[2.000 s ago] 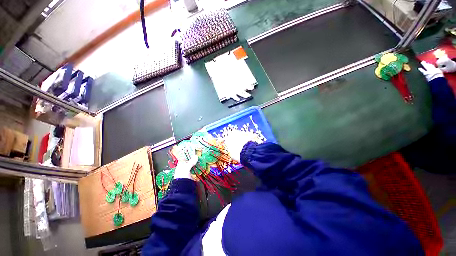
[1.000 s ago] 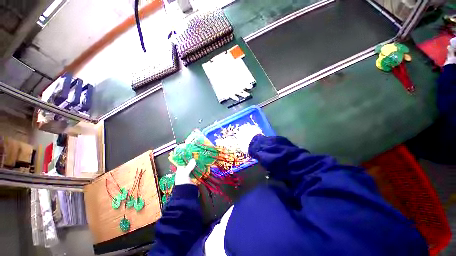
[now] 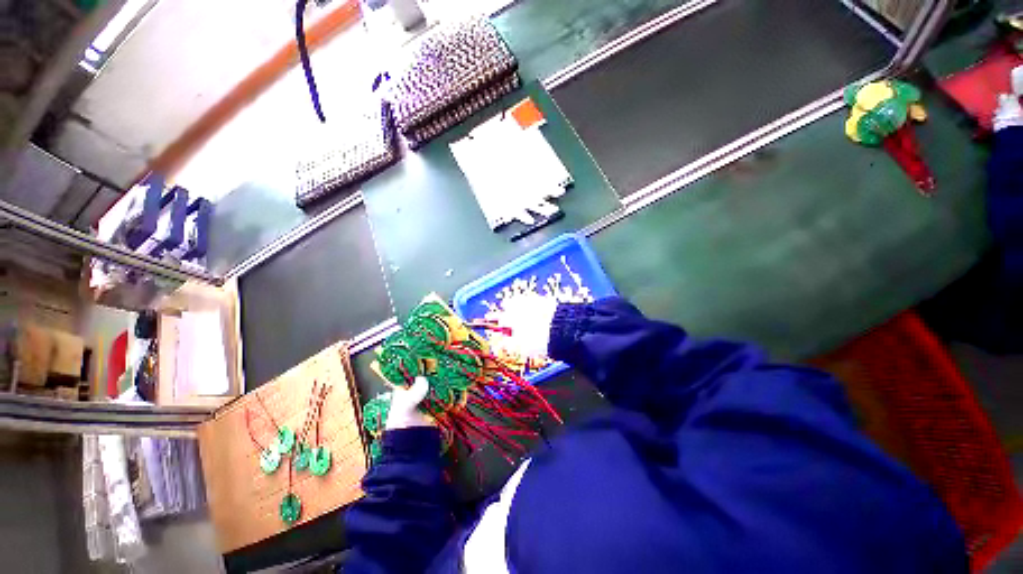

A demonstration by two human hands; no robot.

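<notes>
A bunch of round green circuit boards [image 3: 432, 353] with cream backs fans out at the near bench edge, red and black lead wires [image 3: 499, 409] trailing to the right. My left hand [image 3: 408, 405], in a white glove, holds the bunch from below left. My right hand [image 3: 531, 325], in a white glove, is over the left part of the blue parts tray [image 3: 600, 275], beside the wires. Its fingers are blurred, and whether it grips anything cannot be told. Small cream-white parts [image 3: 569, 280] lie heaped in the tray.
A cardboard sheet [image 3: 241, 493] with several boards lies left. White gloves on papers [image 3: 510, 168], a dark pen [image 3: 536, 227] and studded racks [image 3: 454, 79] lie further back. Another board bunch [image 3: 884, 112] is far right, near another person's gloved hand [image 3: 1008, 110]. A red basket [image 3: 937, 415] stands below the bench.
My right hand has moved from deeper in the tray back left, towards the wires. The held bunch is fanned wider. The other person's hand has shifted away from the far-right bunch.
</notes>
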